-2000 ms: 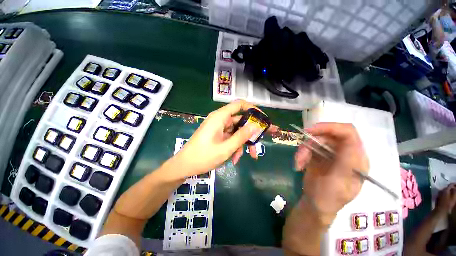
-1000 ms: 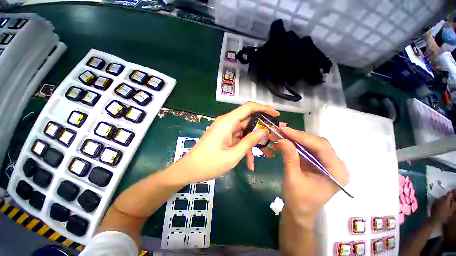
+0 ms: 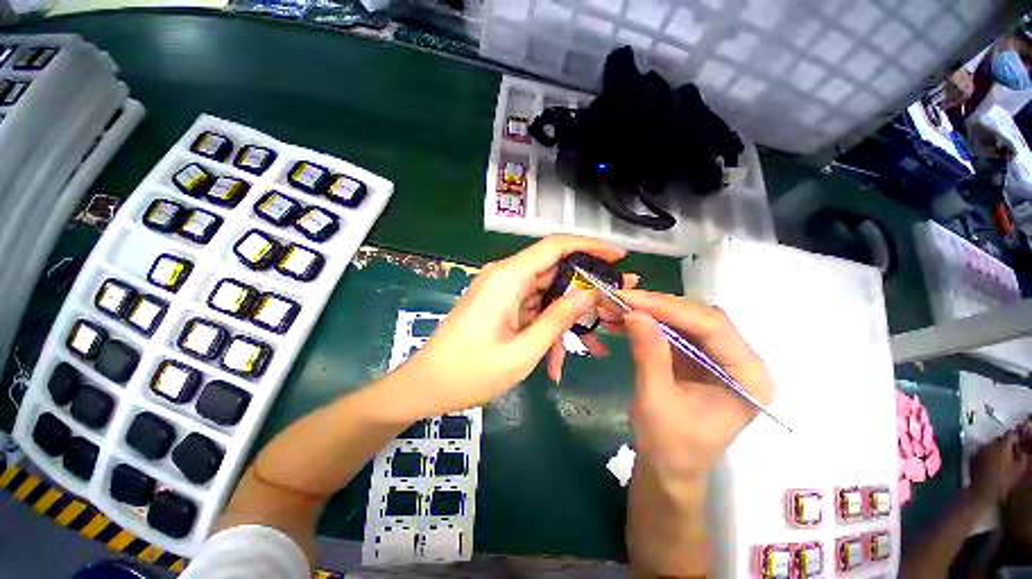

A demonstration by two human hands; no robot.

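Note:
My left hand (image 3: pixel 498 322) holds a black watch case (image 3: pixel 585 275) with a yellow patch inside, near the middle of the view. My right hand (image 3: pixel 696 373) holds thin pointed tweezers (image 3: pixel 713 364). Their tip is inside the open case, at the yellow patch; whether they grip anything there is too small to tell. My left thumb covers the lower part of the case. A small white piece (image 3: pixel 575 344) shows just below the case by my left fingers.
Left, a white blister tray (image 3: pixel 147 251) holds black cases. A white sheet (image 3: pixel 390 543) with dark squares lies below my left forearm. Right, a tray (image 3: pixel 792 305) holds pink-edged units. A black bundle (image 3: pixel 651 136) sits behind. Another person's hand (image 3: pixel 1002 461) shows far right.
My right hand has brought the tweezers left into the case; two seconds ago they were apart and blurred. Since one second ago both hands have barely moved.

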